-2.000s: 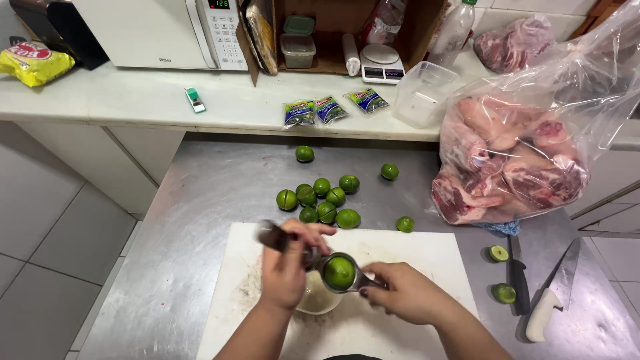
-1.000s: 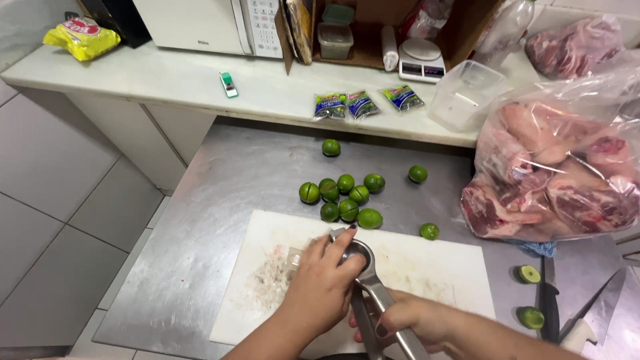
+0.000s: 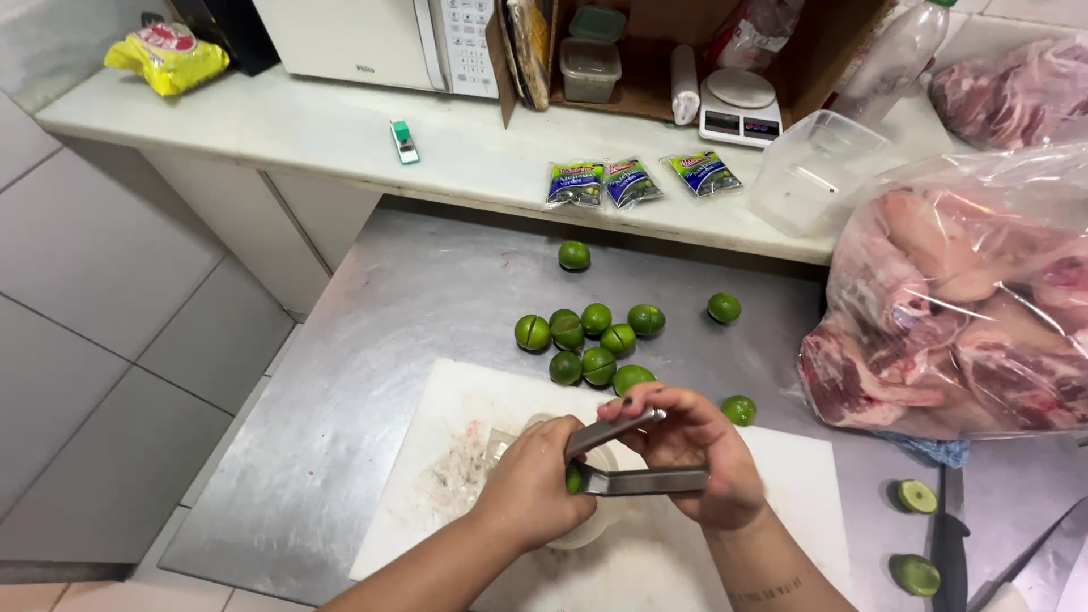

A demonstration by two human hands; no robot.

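Note:
My left hand [image 3: 535, 480] grips the head end of a metal citrus squeezer [image 3: 637, 483], with a bit of green lime [image 3: 574, 478] showing beside the fingers. Around the two parted handles, my right hand [image 3: 701, 450] is closed. Beneath both hands a clear plastic bowl [image 3: 582, 534] stands on the white cutting board [image 3: 408, 476], mostly covered by them. Several limes [image 3: 597, 365], some with a cut line across them, sit on the steel table [image 3: 340, 408] just beyond the board. Two cut lime pieces [image 3: 916, 495] lie at the right.
At the right, a bag of raw meat [image 3: 960, 323] rests near a black-handled knife [image 3: 949, 544] and a white-handled knife [image 3: 1011, 595]. On the counter [image 3: 314, 127] behind are seasoning packets [image 3: 629, 183], a stapler [image 3: 404, 142], a kitchen scale [image 3: 739, 106], a plastic container [image 3: 820, 170] and a microwave [image 3: 365, 38].
The squeezer's handles, close together one second ago, are now spread apart. My left hand has moved onto its head end. Two seconds ago a lime showed in its open cup.

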